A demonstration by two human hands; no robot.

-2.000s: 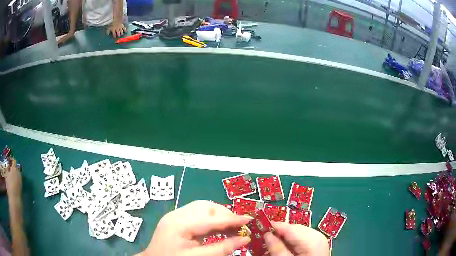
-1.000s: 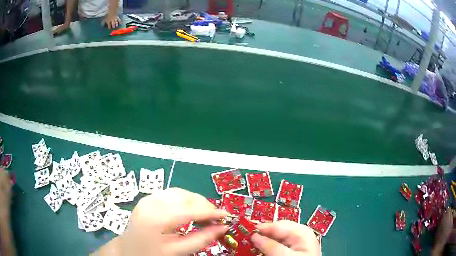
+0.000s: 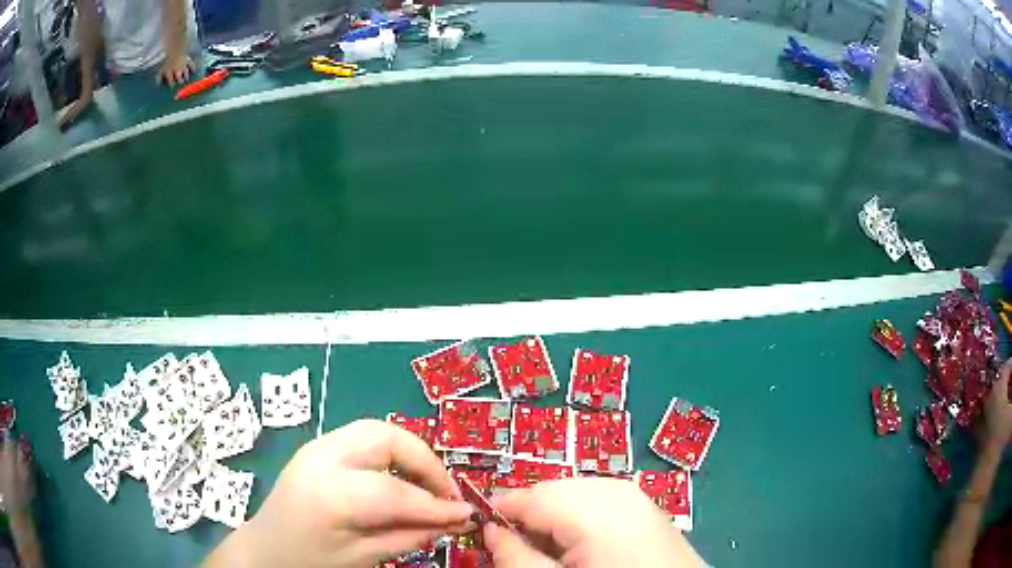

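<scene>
My left hand (image 3: 361,499) and my right hand (image 3: 583,527) meet at the bottom centre. Both pinch one red base (image 3: 479,496), seen nearly edge-on between the fingertips; the fingers hide much of it. Joined units (image 3: 542,430) with red faces, thin white rims and grey patches lie grouped just beyond and beneath my hands. White plates (image 3: 178,405) lie in a pile at the left, with one plate (image 3: 285,397) apart at its right side.
Red bases (image 3: 963,350) are heaped at the right beside another person's arm (image 3: 977,488). The green belt (image 3: 477,200) runs across, carrying white plates (image 3: 882,227) at right. Another hand (image 3: 17,477) is at the left edge. Tools (image 3: 336,68) lie across the belt.
The view has tilted down and shifted. The red base between my hands has turned from showing its face to nearly edge-on. The white plates on the belt appear farther left and higher in view.
</scene>
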